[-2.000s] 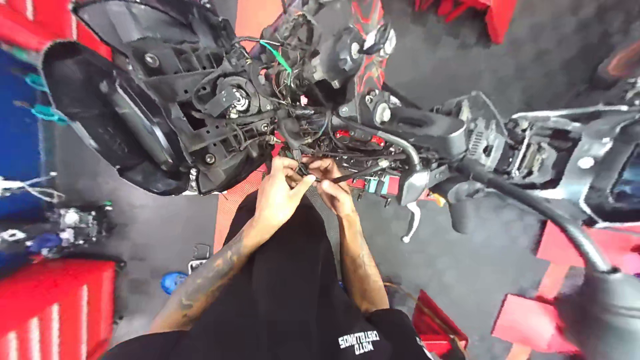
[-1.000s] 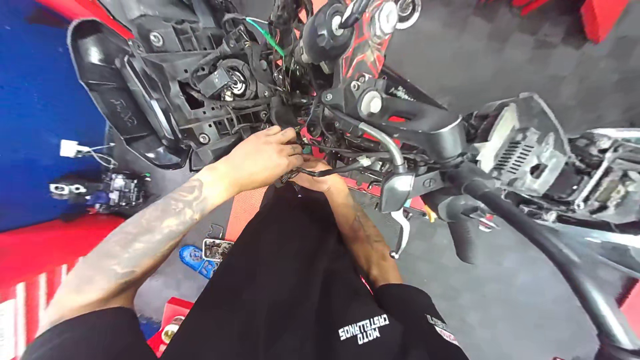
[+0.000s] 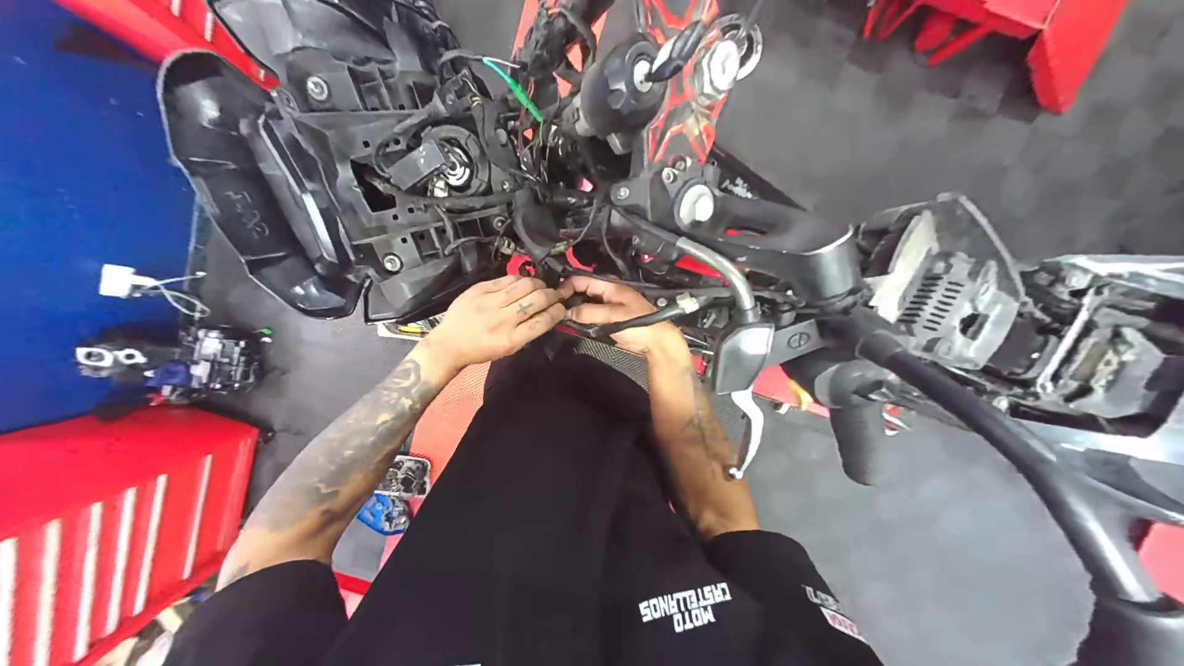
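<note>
My left hand [image 3: 499,319] and my right hand [image 3: 615,310] meet at the motorcycle's front, low beside the wiring. Both close around a black wiring harness [image 3: 638,321], which runs out rightward past my right wrist toward the handlebar [image 3: 726,268]. My fingers hide the part between them. Left of the hands is the black front fairing [image 3: 268,203] with the back of the headlight and its bulb socket [image 3: 453,166]. Above them lie loose cables, one with a green cable tie [image 3: 513,88], and the ignition switch with a key [image 3: 638,74]. A brake or clutch lever [image 3: 745,430] hangs right of my right forearm.
A black handlebar tube [image 3: 980,398] crosses the right side, near the grey seat-area bodywork [image 3: 1101,361]. A red tool cabinet [image 3: 120,518] stands lower left, with a metal engine part [image 3: 217,361] above it. A blue object [image 3: 384,513] lies below my left forearm. Red stands [image 3: 1064,46] are upper right.
My left forearm has swung outward to the left, and the left hand now lies back-up over the harness. The hands stay close together. The view has shifted closer to the motorcycle.
</note>
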